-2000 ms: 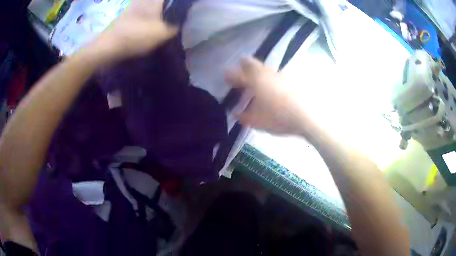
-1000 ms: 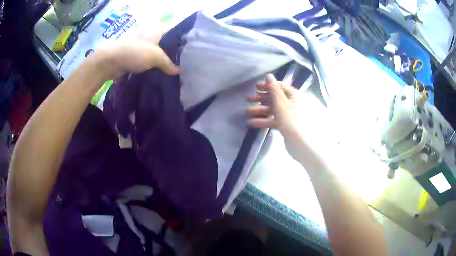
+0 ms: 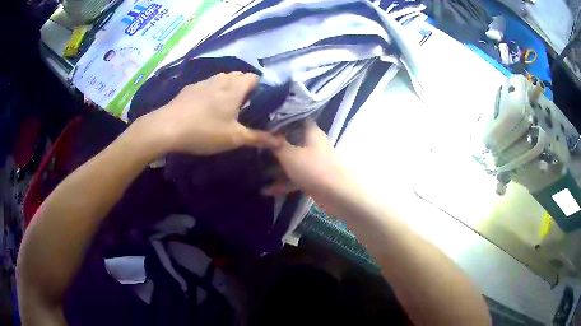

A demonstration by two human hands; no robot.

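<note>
A dark purple garment mass (image 3: 210, 191) hangs over the table's front edge at centre left. Pale fabric with dark stripes (image 3: 299, 32) lies behind and beside it on the table. My left hand (image 3: 213, 111) grips the gathered edge where the dark and pale fabric meet, thumb towards the right. My right hand (image 3: 306, 159) is close beside its thumb, its fingers curled around the dark fabric and partly hidden by it.
The sewing machine head (image 3: 525, 134) stands at the right. A blue tray (image 3: 478, 38) with orange-handled scissors (image 3: 530, 56) is behind. Printed plastic with a green stripe (image 3: 127, 57) lies at the back left. A red basket rim (image 3: 41, 172) shows at the left.
My hands have come together at the fabric's middle. The pale fabric has been folded back and away, and my right hand has moved left and closed on the fabric.
</note>
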